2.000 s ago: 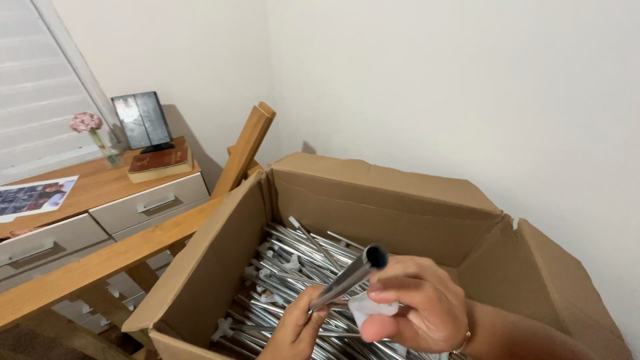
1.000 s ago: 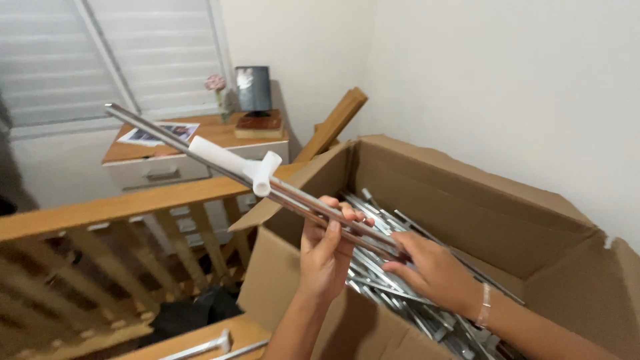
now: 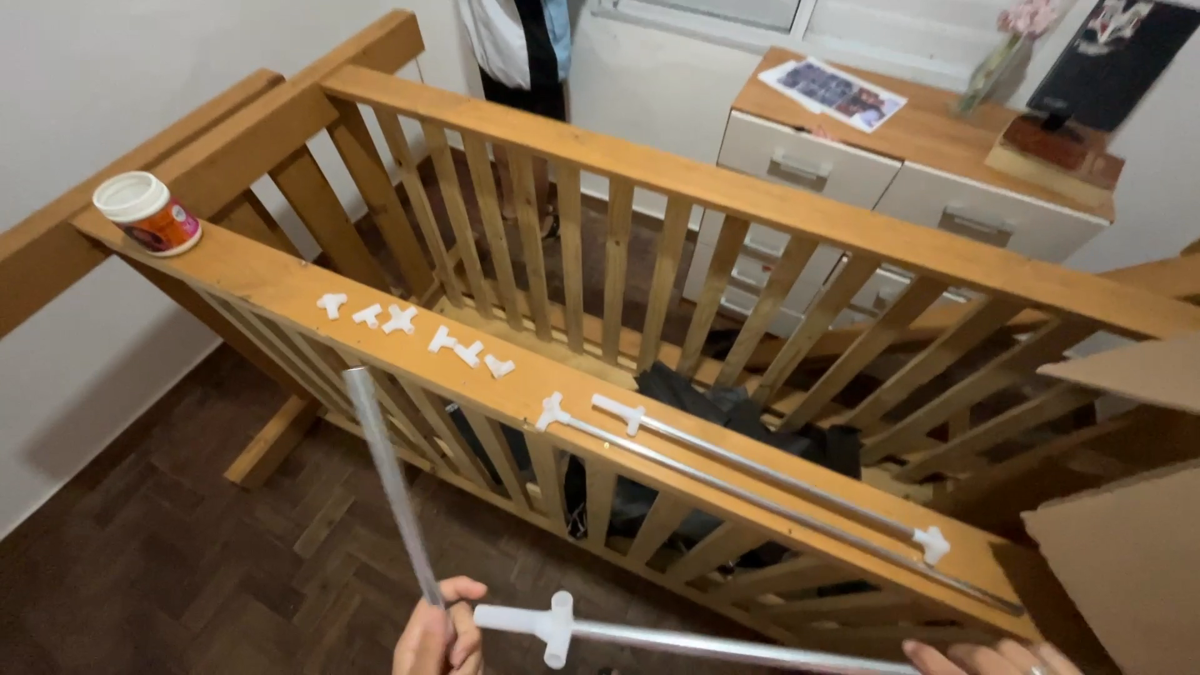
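Note:
My left hand (image 3: pixel 439 628), at the bottom, grips the lower end of a metal tube (image 3: pixel 392 469) that points upward. My right hand (image 3: pixel 984 659), at the lower right edge, holds a second metal tube (image 3: pixel 741 647), its far part cut off by the frame. A white plastic connector (image 3: pixel 560 630) sits on this tube's left end, its free arm close to my left hand. On the wooden rail above lie two metal tubes (image 3: pixel 750 469) with white connectors on their ends. Several loose white plastic connectors (image 3: pixel 400 319) are spread along the rail to the left.
A slatted wooden bed frame (image 3: pixel 609 159) spans the view, with dark fabric (image 3: pixel 712 403) inside. An open plastic jar (image 3: pixel 150 214) stands on its left corner. Cardboard box flaps (image 3: pixel 1125 544) are at the right. Behind are a dresser (image 3: pixel 806 159) and a standing person (image 3: pixel 525 56).
The view has swung left, away from the box of tubes. My hands were together on tubes one second ago; now they are apart, each with a tube.

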